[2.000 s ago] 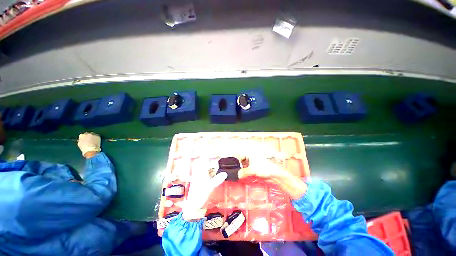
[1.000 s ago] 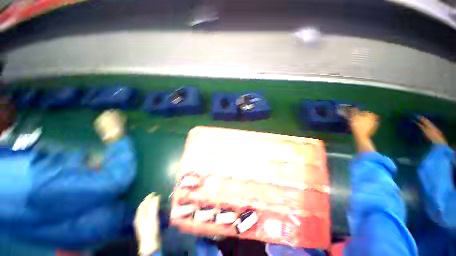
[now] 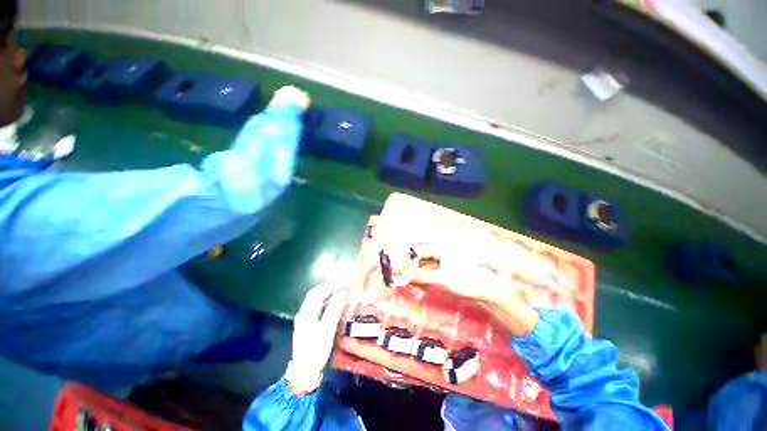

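Note:
A red tray [image 3: 576, 286] with square pockets and glare lies tilted in front of me. Several dark watches with pale speckled bands [image 3: 400, 341] sit along its near-left side. Another dark watch [image 3: 386, 268] stands near the tray's left side, by my right fingertips. My right hand [image 3: 454, 278] is over the tray, washed out by glare; its grip on the watch is unclear. My left hand [image 3: 313, 332], in a white glove, is at the tray's left edge, thumb apart from the fingers, with nothing visible in it.
Paired blue holders [image 3: 406, 162] stand in a row on the green belt [image 3: 505, 198]. Watches show in two of them [image 3: 446, 161], [image 3: 600, 214]. A neighbour's blue sleeve [image 3: 244, 172] and gloved hand [image 3: 291, 97] reach in from the left. Another red tray [image 3: 101, 412] is at lower left.
The view has tilted. My right hand has moved from the right holder back over the tray; a watch shows in that holder. My left hand is closer to the tray. The neighbour's hand has reached the holders.

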